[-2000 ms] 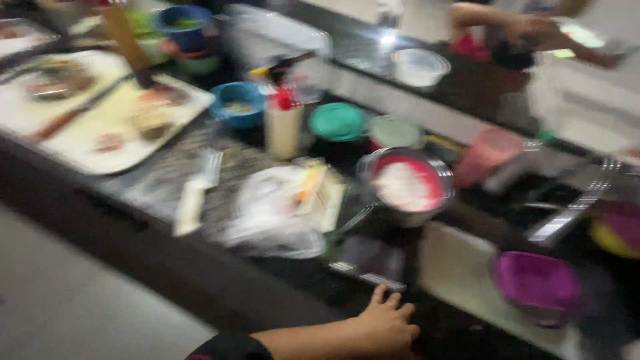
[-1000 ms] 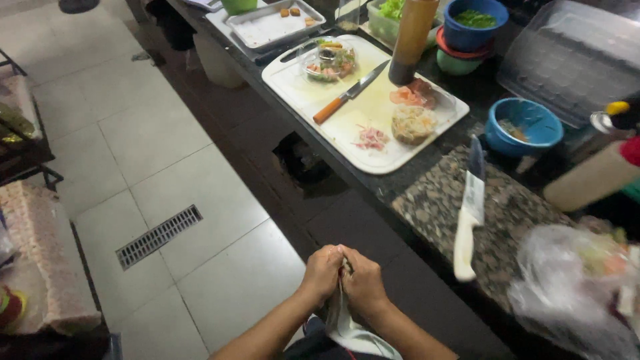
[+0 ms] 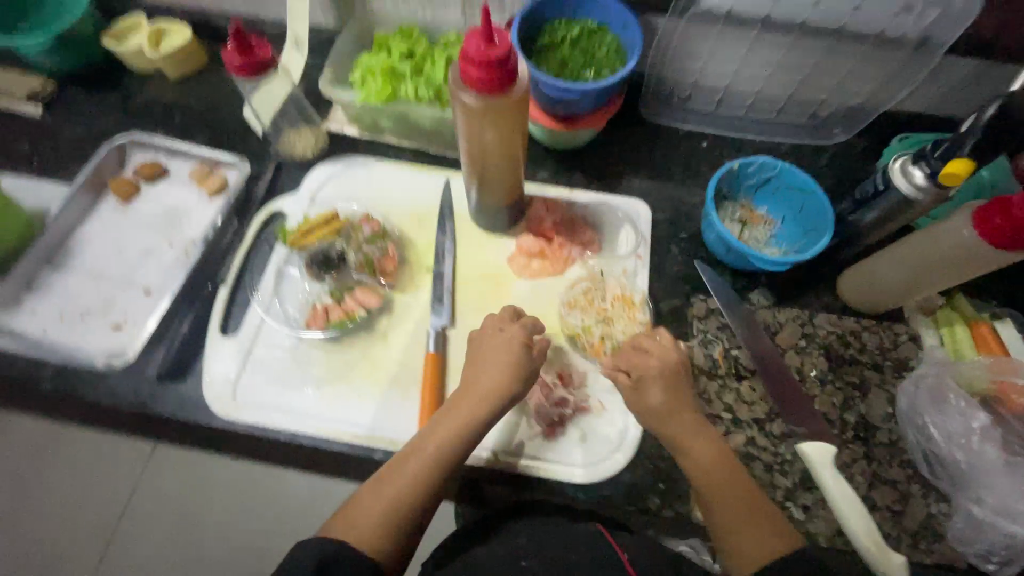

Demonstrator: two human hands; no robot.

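My right hand (image 3: 652, 376) is at the near edge of a clear bowl of shredded vegetables (image 3: 604, 312), its fingers curled against the rim; whether they grip it is unclear. Over the white cutting board (image 3: 320, 392), my left hand (image 3: 508, 352) has bent fingers, their tips hidden. Shredded reddish food (image 3: 556, 400) lies between my hands. Pink slices (image 3: 552, 240) lie beyond them, beside an upright brown sauce bottle (image 3: 490, 136). Left of my left hand is an orange-handled knife (image 3: 442, 296). Farther left stands a clear round container of assorted food (image 3: 332, 272).
A white-handled knife (image 3: 848, 496) lies right of the board, near a blue bowl (image 3: 768, 212) and a plastic bag (image 3: 972, 448). At left is a metal tray (image 3: 88, 280). Behind are a lettuce container (image 3: 400, 120), a bowl of chopped greens (image 3: 578, 48) and a clear plastic lid (image 3: 800, 72).
My hands have moved from a cloth held together in front of my body to above the cutting board, and they are now apart. The view has shifted strongly toward the board.
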